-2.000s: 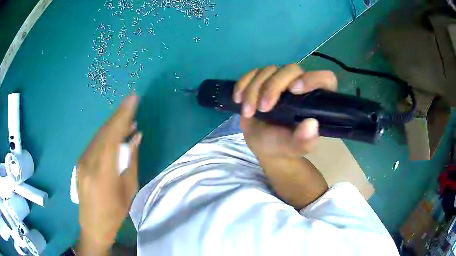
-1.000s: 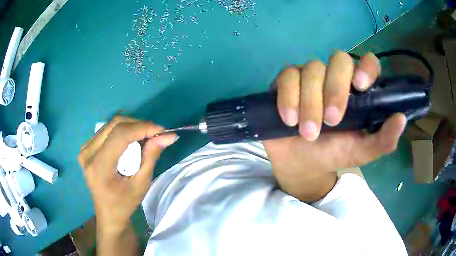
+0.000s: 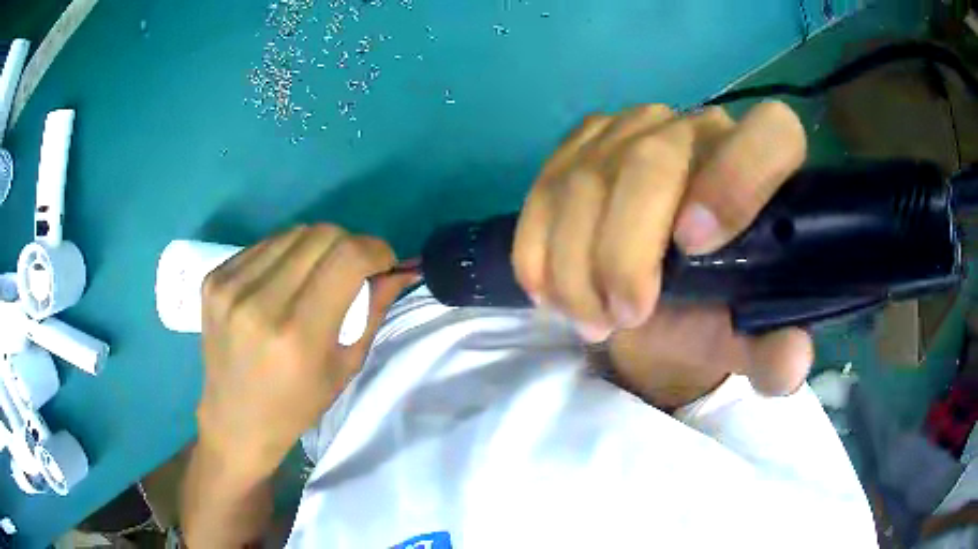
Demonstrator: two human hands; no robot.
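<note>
My right hand (image 3: 654,225) grips a thick black electric screwdriver (image 3: 847,231), held level with its scale-marked collar pointing left. My left hand (image 3: 290,332) is closed around a white handheld unit (image 3: 193,285). The unit's wide end shows beyond the knuckles, and a small rounded white part shows between thumb and palm. The left fingertips are at the screwdriver's nose, around the bit, which is mostly hidden. I cannot see whether a screw is on the bit.
Loose tiny screws (image 3: 281,80) lie scattered on the green bench top (image 3: 172,139). White fan units (image 3: 52,277) are piled at the left edge. A black cord (image 3: 847,75) runs at upper right. Brown cardboard (image 3: 906,327) is at the right, below bench level.
The left hand has closed around the white unit and moved right to the screwdriver's nose. The screwdriver has come nearer the camera, and its bit is now mostly covered by the left fingers.
</note>
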